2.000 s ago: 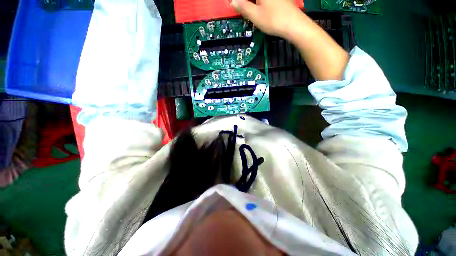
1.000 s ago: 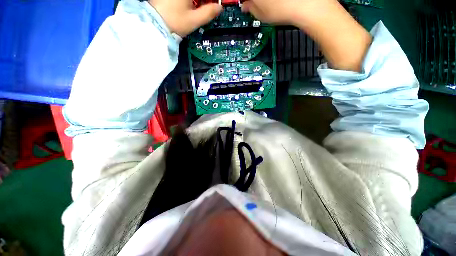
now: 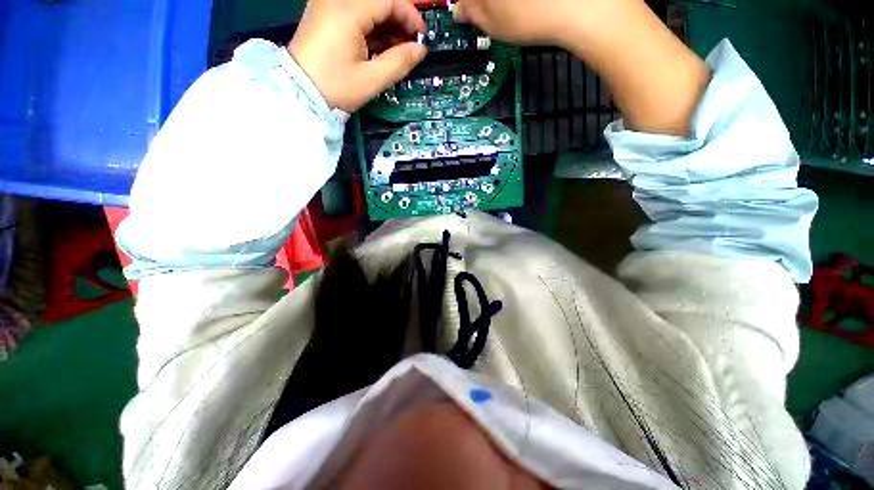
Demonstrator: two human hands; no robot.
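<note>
The green two-section circuit board lies over a black compartment tray, its near end close to my body. A long dark slot crosses each section. My left hand is over the board's upper left edge, thumb and forefinger curled towards each other beside a tiny white spot. My right hand reaches in from the right over the board's far end, fingertips together at another tiny white spot, partly cut by the top edge. Whether either hand pinches a small part is unclear. A sliver of red sheet shows between the hands.
A blue plastic bin stands at the left. Green boards stand close together at the far right. Red stools show on the green floor at left and right. A red object is beside my left sleeve.
My left hand has come over the board and then moved slightly nearer me. My right hand has stayed near the board's far end since one second ago. Less of the red sheet shows.
</note>
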